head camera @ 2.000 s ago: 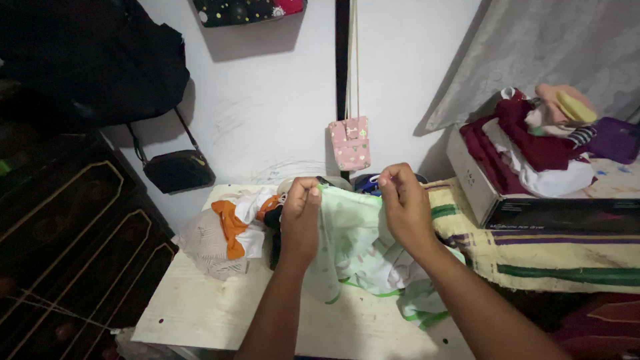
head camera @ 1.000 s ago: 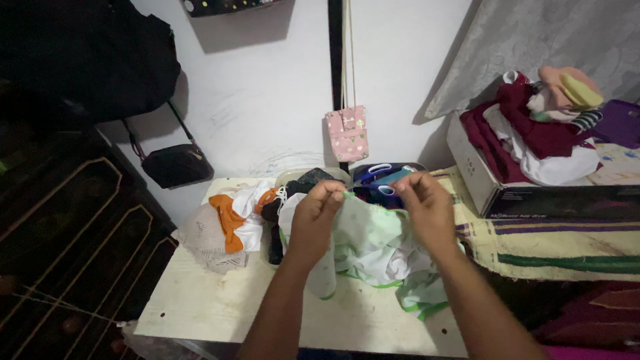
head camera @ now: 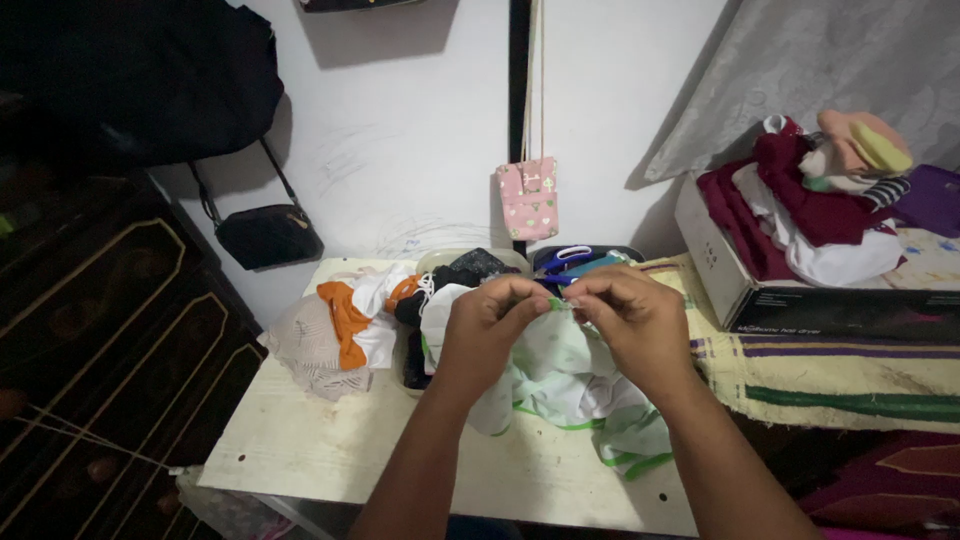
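Observation:
Light green cloth with bright green edging [head camera: 559, 352] hangs from both hands and drapes onto the cream tabletop [head camera: 300, 450]. My left hand [head camera: 491, 319] pinches its upper edge between thumb and fingertips. Close beside it, my right hand [head camera: 626, 319] pinches the same edge, the fingertips of the two hands nearly touching. Behind the hands lie blue-handled scissors [head camera: 568, 259] in a dark container. To the left, a pale plastic container [head camera: 431, 261] holds dark cloths and white cord, partly hidden by the green cloth.
Orange cloth [head camera: 343, 322], white cloth and patterned beige fabric [head camera: 311, 352] lie at the table's left. A box [head camera: 739, 300] of folded clothes stands right on a striped woven cloth [head camera: 825, 382]. A pink pouch [head camera: 529, 199] and a black handbag [head camera: 268, 234] hang behind.
My hands have come closer together along the green cloth's upper edge. Two seconds ago they held that edge stretched between them, farther apart.

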